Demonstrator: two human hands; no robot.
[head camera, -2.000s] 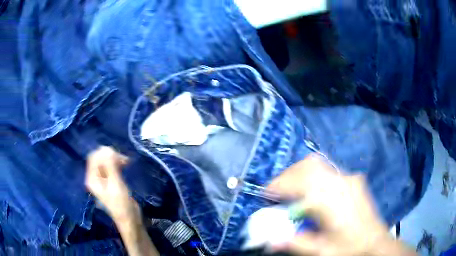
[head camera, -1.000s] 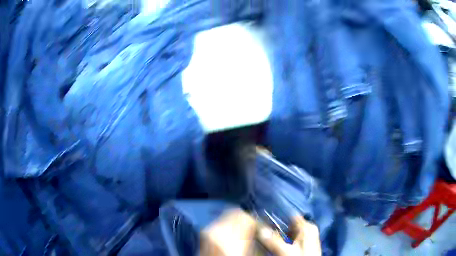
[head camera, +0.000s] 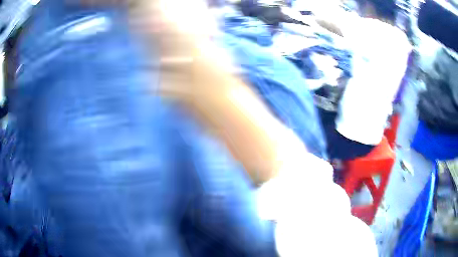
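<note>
Blue denim (head camera: 100, 145), strongly blurred, fills the left and middle of the view. My right forearm, bare below a bright white sleeve (head camera: 311, 206), crosses from the lower right to the top. My right hand (head camera: 165, 30) is at the top left of centre over the denim, too blurred to show its fingers or whether it holds anything. My left hand is not in view. No snips can be made out.
A person in a white top (head camera: 376, 75) sits on a red stool (head camera: 371, 170) at the right, beside more denim (head camera: 321, 62). Dark and blue material (head camera: 442, 135) is at the far right edge.
The view has swung to the right and the denim now looms close. My right arm has stretched up across the view. My left hand has left the picture. The other person has come into view.
</note>
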